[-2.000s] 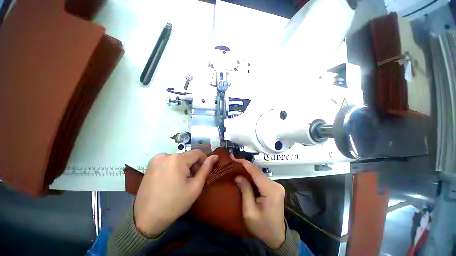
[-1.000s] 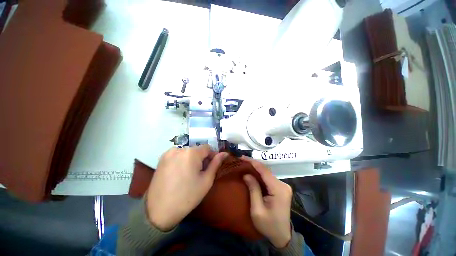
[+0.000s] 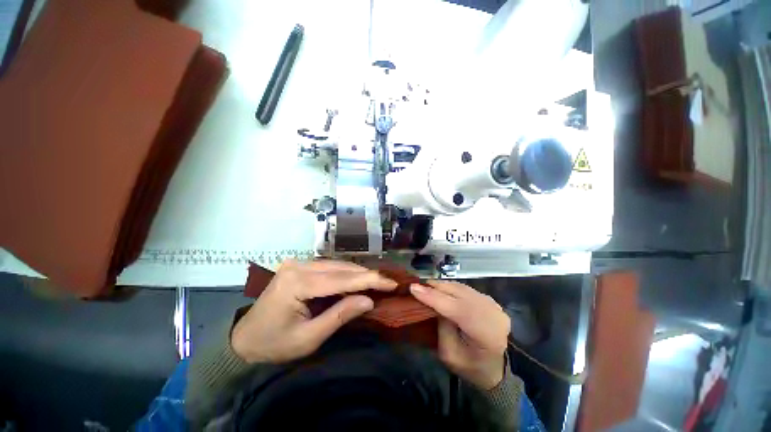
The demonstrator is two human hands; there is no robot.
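A red-brown leather panel (image 3: 404,314) is bunched in front of the white sewing machine (image 3: 473,190), partly in the lap, with a layered folded edge facing up. My left hand (image 3: 308,308) holds its left side, fingers stretched over the top of the fold. My right hand (image 3: 465,325) holds its right side, fingertips at the fold near the left fingertips. The panel lies just below the presser foot area (image 3: 390,228), with a gap between. A corner of the panel sticks out left of my left hand. The lower part is hidden by dark clothing.
A thick stack of brown panels (image 3: 93,126) is on the white table's left. A slim black pen-like stick (image 3: 280,74) lies beside it. A tied brown bundle (image 3: 664,97) with a white tag is at far right. A brown notched panel (image 3: 615,350) lies lower right, near a thin cord.
Both hands have drawn the panel down from the needle area towards the body. The fold now shows edge-up. The view has shifted, and the machine's front is more exposed.
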